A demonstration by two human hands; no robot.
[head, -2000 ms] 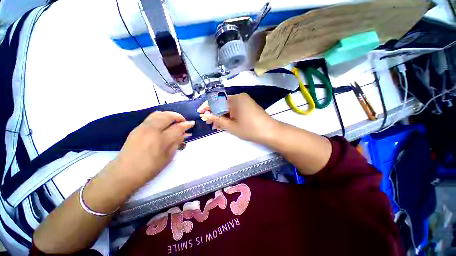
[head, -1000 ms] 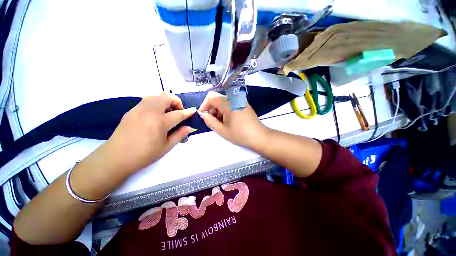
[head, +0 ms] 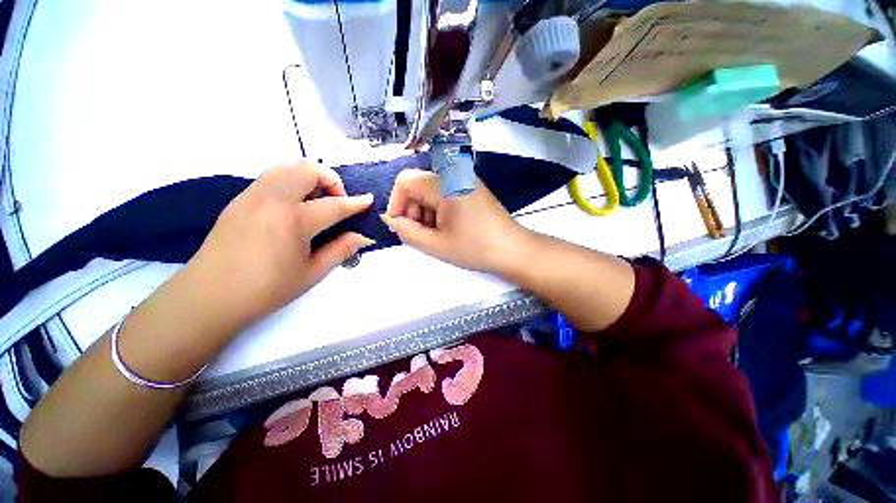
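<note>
A long curved navy band (head: 187, 211) lies across the white machine bed, its middle just in front of the needle area (head: 378, 123). My left hand (head: 280, 221) rests on the band left of the needle, thumb and forefinger apart, with the fingertips on the cloth. My right hand (head: 442, 221) is on the band beside the grey cylindrical fitting (head: 453, 165), its thumb and forefinger tips together at the cloth. Whether they pinch the band or a small label cannot be told. The band's right end curves back with its pale underside up.
Yellow and green scissors (head: 630, 167) and orange-handled snips (head: 706, 211) lie to the right. A brown cardboard note (head: 639, 59) with a mint-green block (head: 727, 90) leans on the machine. A blue crate (head: 727, 285) stands below the table's right edge. Striped bands hang at far left.
The view has shifted relative to the machine. My left thumb and forefinger have parted, and the left fingertips have drawn away from the right ones. The right hand stays by the grey fitting.
</note>
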